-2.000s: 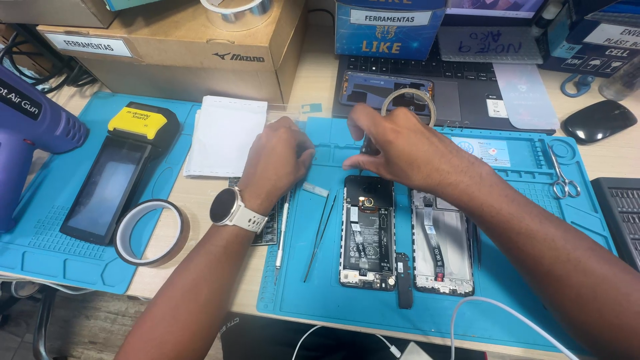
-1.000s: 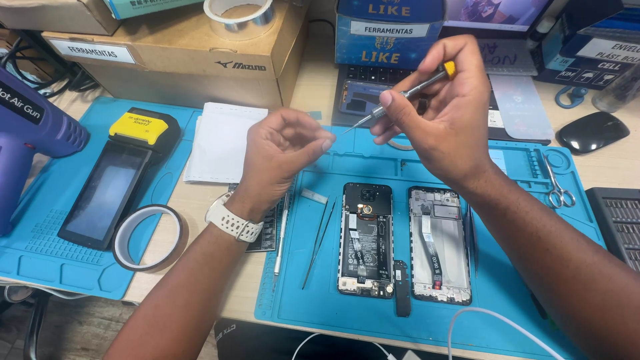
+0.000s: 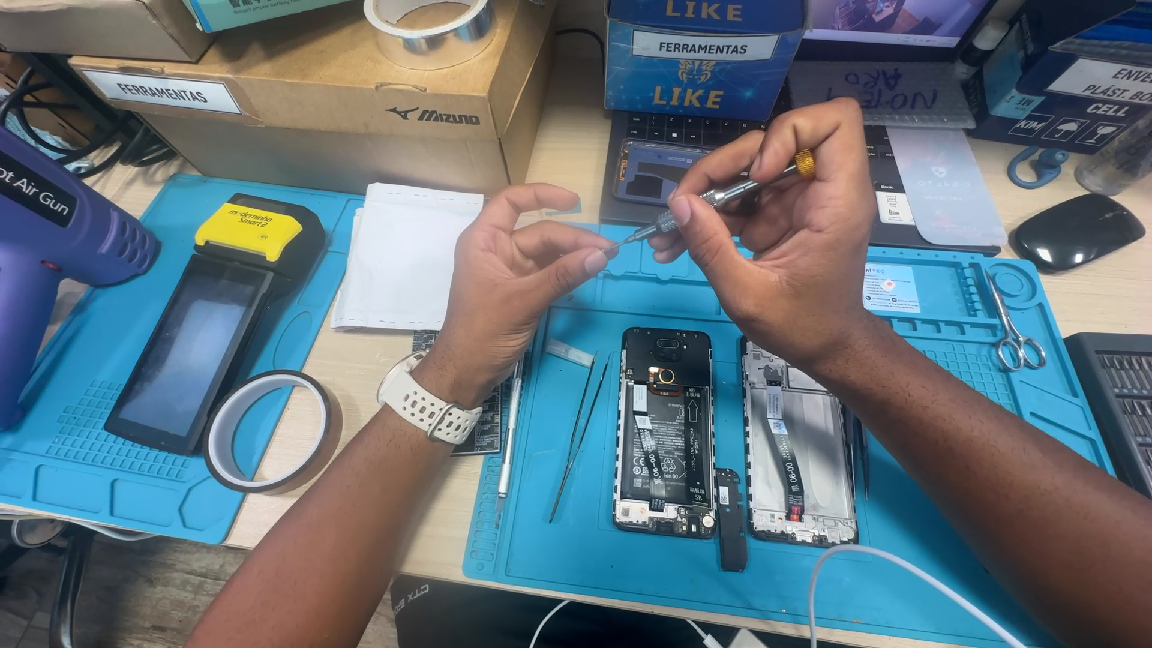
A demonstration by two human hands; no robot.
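Note:
In my right hand (image 3: 783,216) is a metal precision screwdriver (image 3: 733,193) with a yellow cap, tilted down to the left. Its tip meets the thumb and index fingertip of my left hand (image 3: 526,270); whether a screw is pinched there is too small to tell. Below my hands, an opened smartphone with its battery showing (image 3: 666,441) lies on the blue silicone mat (image 3: 576,558). A second phone frame with a flex cable (image 3: 801,450) lies to its right. Between them is a small black plastic cover (image 3: 731,522). Tweezers (image 3: 579,441) and a thin metal pen-like tool (image 3: 510,432) lie to the left.
A card terminal (image 3: 193,342) and a tape roll (image 3: 270,432) stand left, beside a purple hot air gun (image 3: 63,216). Cardboard boxes (image 3: 315,144), a blue box (image 3: 702,81) and a laptop (image 3: 621,198) line the back. Scissors (image 3: 1015,337), a mouse (image 3: 1075,232) and a bit case (image 3: 1116,387) are right.
Both hands have risen from the back of the mat. The screwdriver shows clearly in my right hand, and its tip has come to my left fingertips.

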